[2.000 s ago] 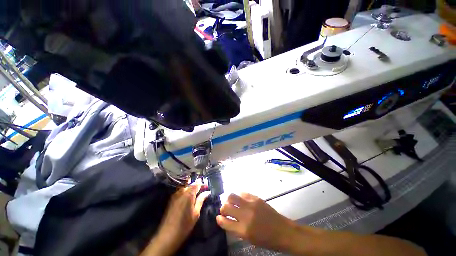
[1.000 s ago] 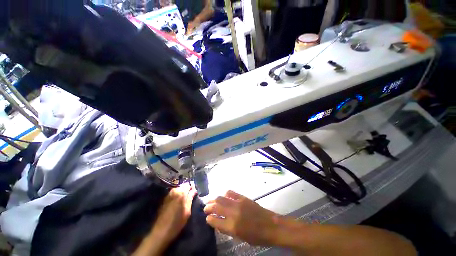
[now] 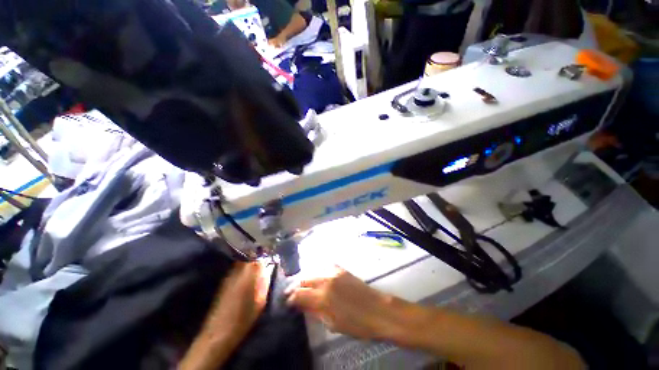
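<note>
A black fabric panel (image 3: pixel 137 303) lies left of and below the needle area of the white sewing machine (image 3: pixel 347 162). Light grey fabric (image 3: pixel 119 191) is heaped behind it at the left. The presser foot area (image 3: pixel 273 253) is brightly lit and blurred. My left hand (image 3: pixel 242 296) lies on the black fabric, fingertips close to the presser foot. My right hand (image 3: pixel 329 296) is just right of it, fingers bent, fingertips at the fabric's edge by a narrow dark strip (image 3: pixel 288 256). Whether the fingers pinch the fabric is too blurred to tell.
A large black shape (image 3: pixel 181 94) hangs above the machine head. Looped black strips (image 3: pixel 462 256) and a small blue and yellow-green tool (image 3: pixel 384 238) lie under the arm. A ruler-marked edge (image 3: pixel 376 358) runs along the front. Another person's arm (image 3: pixel 287 29) shows at the back.
The view has shifted, so the machine sits further left than in the oldest frame. My left hand's fingertips have drawn slightly left. My right hand stays beside the strip.
</note>
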